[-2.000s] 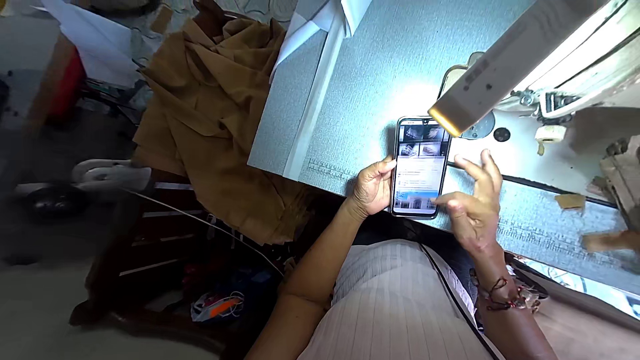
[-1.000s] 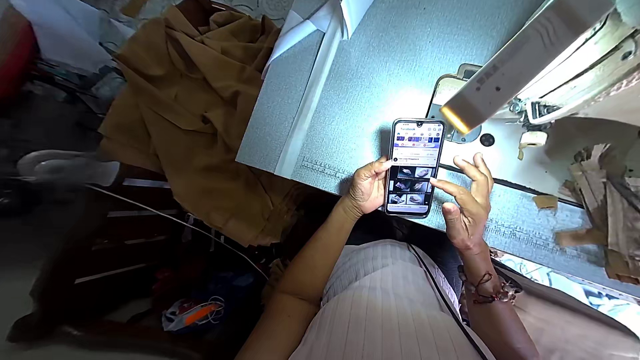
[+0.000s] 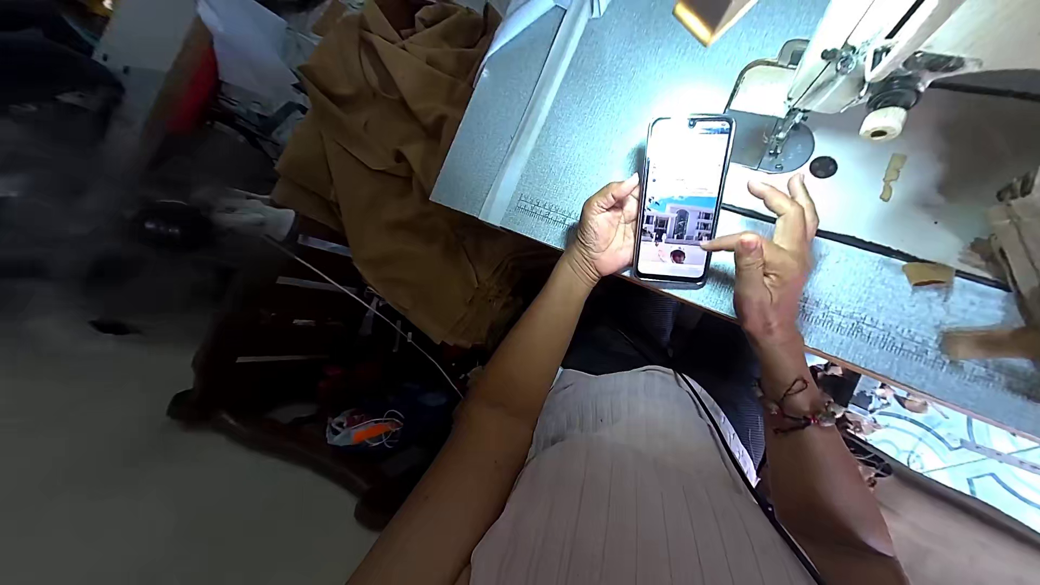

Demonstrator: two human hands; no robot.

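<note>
A smartphone (image 3: 684,199) with a lit screen showing pictures stands out over the front edge of a sewing machine table. My left hand (image 3: 608,227) grips it along its left edge, thumb at the side. My right hand (image 3: 776,252) is at the phone's lower right, its index fingertip on or just over the screen, the other fingers bent and apart, holding nothing. A beaded bracelet is on the right wrist. Just right of the phone's upper end is the sewing machine's presser foot (image 3: 777,145), over a round metal plate.
The grey table (image 3: 561,154) has a ruler marking along its front edge. Brown cloth (image 3: 382,162) hangs at its left. Fabric scraps (image 3: 929,274) lie at the right. A dark wooden piece of furniture (image 3: 268,439) stands at lower left, with an orange item (image 3: 376,431) near it.
The pictures on the phone's screen have changed across the frames. The left hand keeps hold of the phone, and the right hand stays beside its lower part.
</note>
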